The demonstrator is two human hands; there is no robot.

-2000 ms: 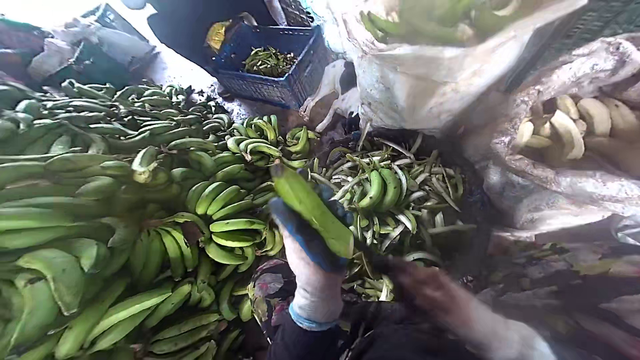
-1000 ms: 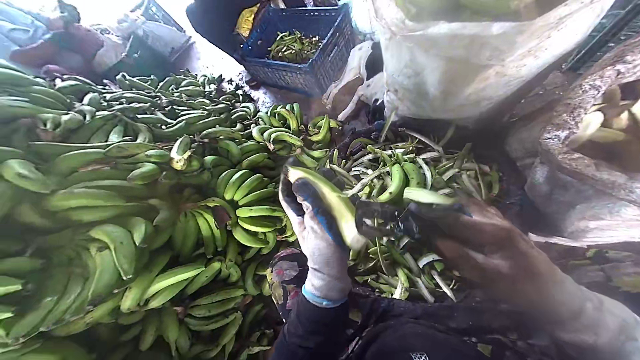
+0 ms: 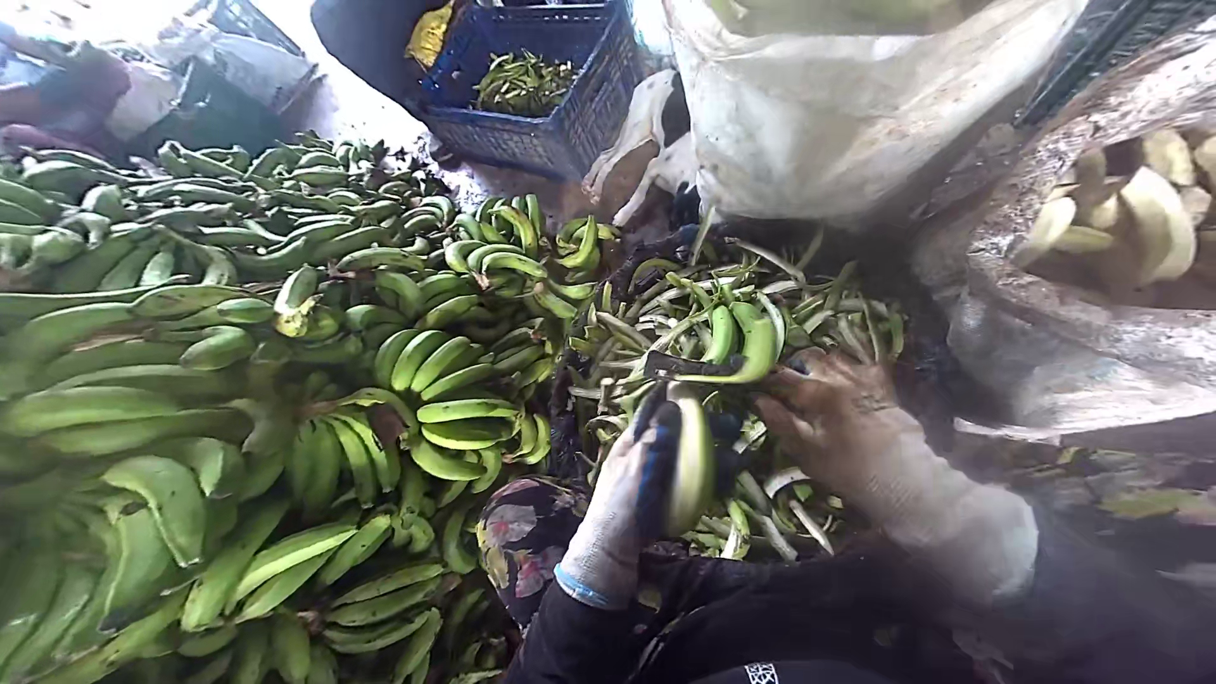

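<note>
My left hand (image 3: 632, 494), in a white knit glove with dark blue fingers, grips a partly peeled green plantain (image 3: 692, 465). My right hand (image 3: 836, 427) is at the right of it, its glove dirty brown over the fingers. It holds a dark-bladed knife (image 3: 693, 366), whose blade points left just above the plantain's top end; the handle is hidden. Two green plantains (image 3: 750, 342) lie behind the blade on a heap of peel strips (image 3: 655, 313). A large pile of green plantain bunches (image 3: 465, 408) fills the left side.
A blue plastic crate (image 3: 589, 114) with green peel strips stands at the top. Right of it is a big whitish sack (image 3: 855, 104). At the far right, an open sack (image 3: 1121, 361) holds peeled plantains (image 3: 1154, 218). Bags and a dark green container lie at the top left.
The plantain in my left hand was mostly green two seconds ago and now shows pale flesh. My right hand has moved left and up, close to the plantain.
</note>
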